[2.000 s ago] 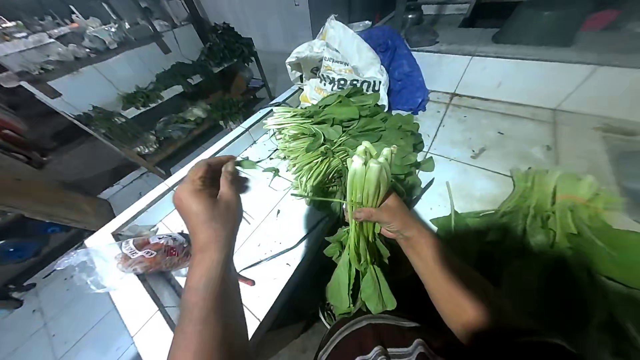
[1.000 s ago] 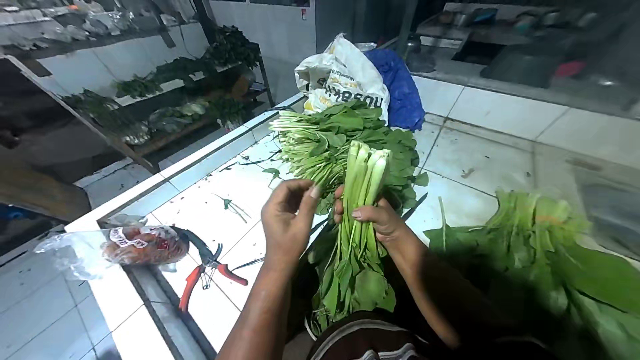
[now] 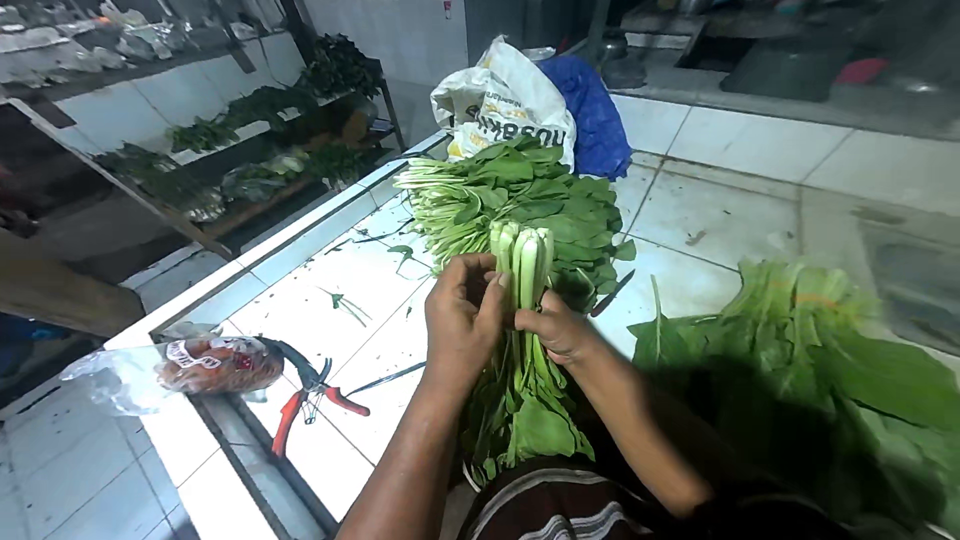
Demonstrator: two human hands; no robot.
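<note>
A bunch of leafy greens (image 3: 529, 270) stands upright before me, its pale cut stems on top and leaves hanging down. My right hand (image 3: 559, 330) grips it around the stems. At its left side, my left hand (image 3: 469, 315) has thumb and fingers against the stems; how firmly they press is hard to tell. Just beyond lies a large pile of leafy greens (image 3: 525, 195), stems to the left. A knife (image 3: 613, 292) lies right of the bunch, partly hidden by leaves. Red-handled pruning shears (image 3: 311, 390) rest at the left beside a plastic bag of rubber bands (image 3: 217, 365).
More large-leaved greens (image 3: 795, 315), tied with an orange band, lie at the right. A white woven sack (image 3: 510, 105) and a blue plastic bag (image 3: 589, 112) stand behind the pile. Loose leaf scraps (image 3: 345, 304) dot the white tiled counter (image 3: 382, 330). Racks of greens (image 3: 259, 112) stand beyond its raised left edge.
My left hand, two seconds ago away to the left with a leaf scrap at its fingertips, has come in against the stems. The right hand still holds the bunch.
</note>
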